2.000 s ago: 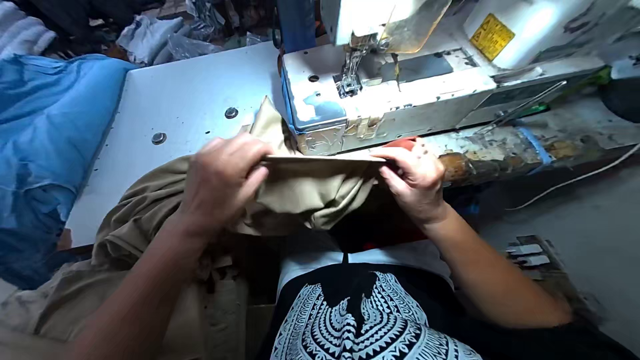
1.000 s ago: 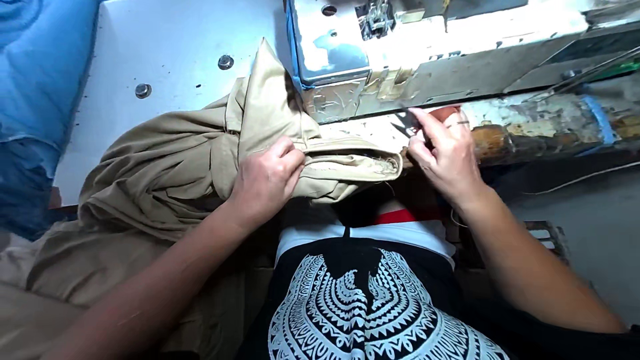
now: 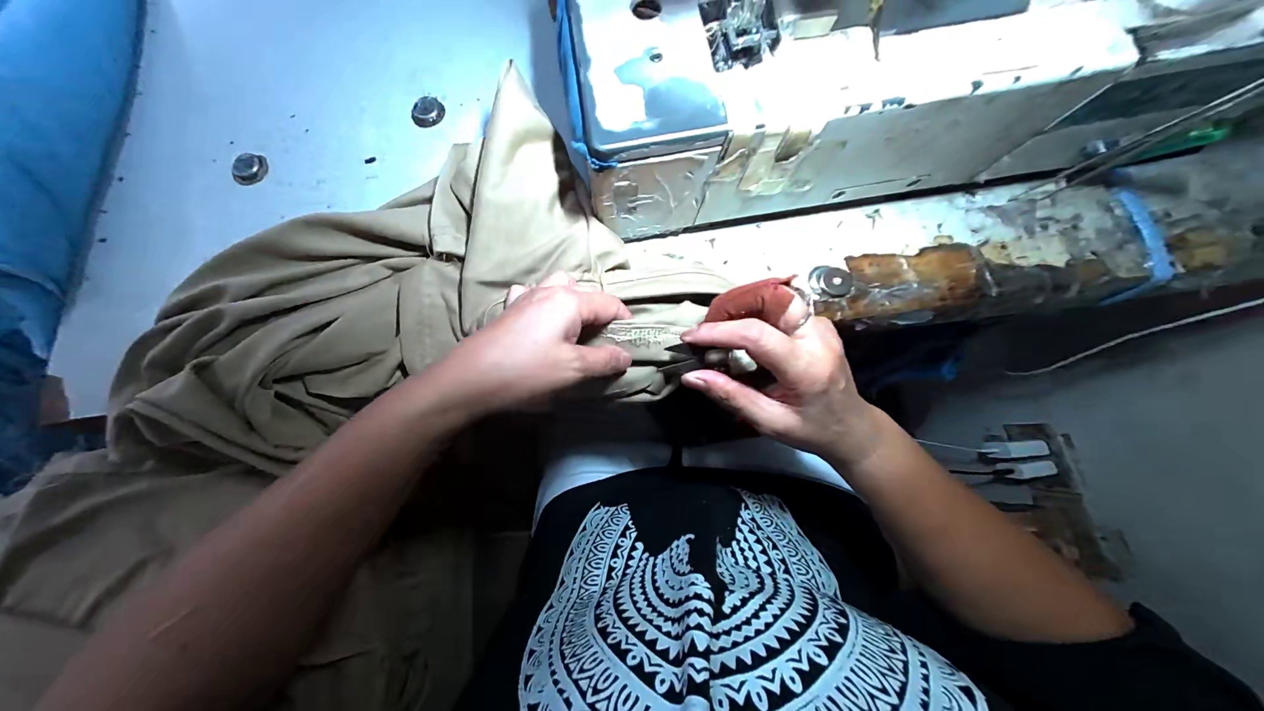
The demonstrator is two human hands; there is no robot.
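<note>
Khaki fabric [image 3: 326, 286] lies bunched over the table edge, with an open seam or edge bearing stitches [image 3: 642, 336] near its right end. My left hand [image 3: 553, 341] pinches the cloth just left of those stitches. In my right hand [image 3: 780, 365] is a small pair of thread snips [image 3: 691, 363], its blades at the right end of the cloth. Something reddish-brown, perhaps cloth or a finger cover [image 3: 755, 299], shows at the right index finger. The snips' handles are mostly hidden by the fingers.
A sewing machine bed [image 3: 652, 109] stands just beyond the hands, its presser foot area [image 3: 741, 35] at the top. The worn table edge [image 3: 928, 276] runs right. Blue fabric [image 3: 59, 148] lies at the far left, and bolts [image 3: 428, 111] stick up from the white tabletop [image 3: 326, 59].
Two seconds ago both hands held the khaki edge stretched. The right hand let go and was by the table edge one second ago; now it is back at the cloth with snips. The view has moved closer.
</note>
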